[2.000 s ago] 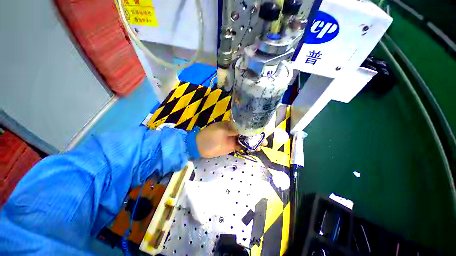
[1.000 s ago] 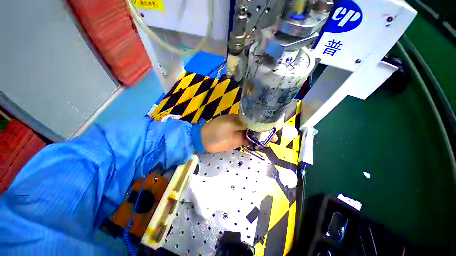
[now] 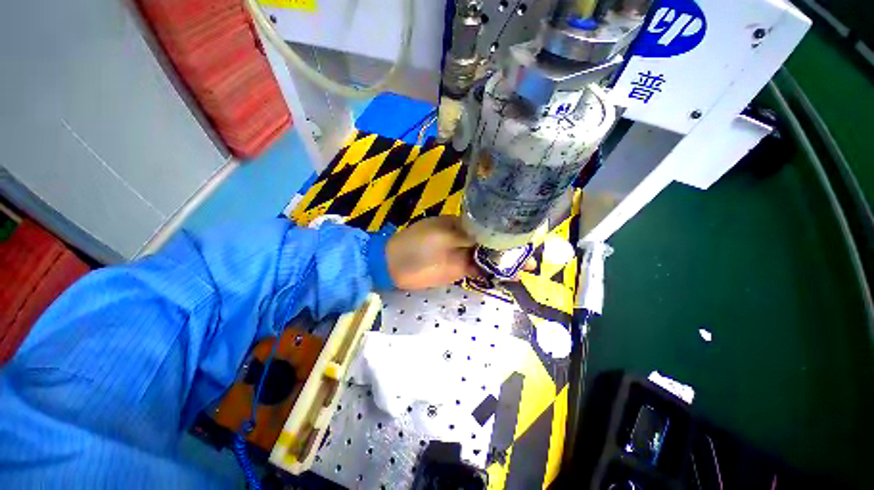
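My left hand (image 3: 429, 255), bare with a blue sleeve, reaches in from the left. It holds a small watch case (image 3: 504, 261) with a dark rim and pale shiny centre, just below the thick pale press head (image 3: 537, 158). The fingers are partly hidden by the press head and the case; a fingertip shows at the case's right side. Whether case and head touch is unclear. The silvery perforated fixture plate (image 3: 436, 321) lies in front, with a crumpled white cloth (image 3: 395, 375) on it. My right hand is not in view.
A cream bar (image 3: 321, 397) and orange block (image 3: 299, 352) lie left of the plate. A black block (image 3: 446, 467) stands at its front. Right are a black tray (image 3: 613, 412) and white strip (image 3: 671, 386). The white press frame (image 3: 661, 163) rises behind.
The camera view has shifted, so the press and plate appear farther right. My left hand stays at the press head with the watch case in its grip.
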